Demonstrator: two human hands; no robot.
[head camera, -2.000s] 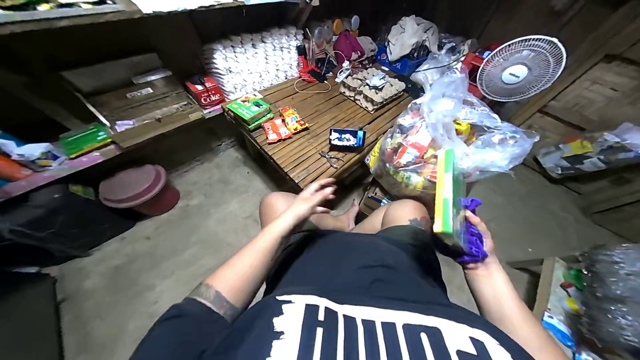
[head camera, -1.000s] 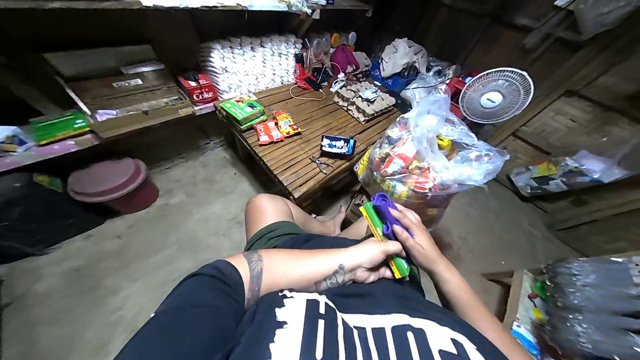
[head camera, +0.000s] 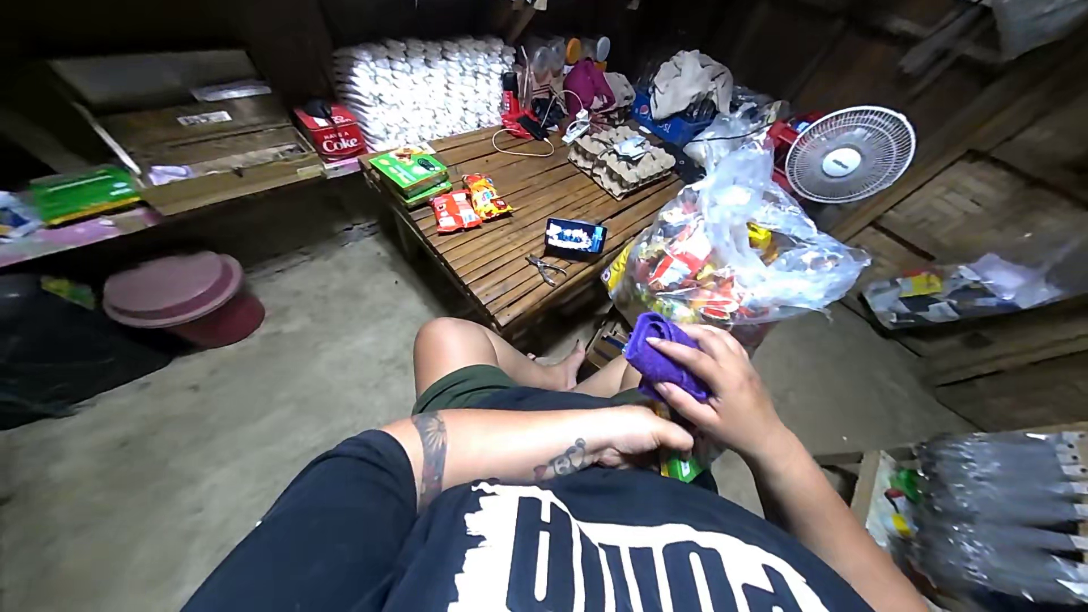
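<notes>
My right hand grips a bunched purple cloth over my lap. Just below it, my left hand closes on a green and yellow pack, mostly hidden by my hands. Beyond them stands a clear plastic bag full of colourful snack packets. On the slatted wooden table are pliers, a propped phone with its screen lit, red and orange snack packets and green flat boxes.
A white fan stands behind the bag. Egg trays lie at the table's back. A lidded pink bucket is on the floor at left, beneath a shelf with a green pack. At lower right is a crate of plastic-wrapped goods.
My left hand has moved from above my knee across to the pack. The pack, upright at the right two seconds ago, is now low at my lap with the cloth above it.
</notes>
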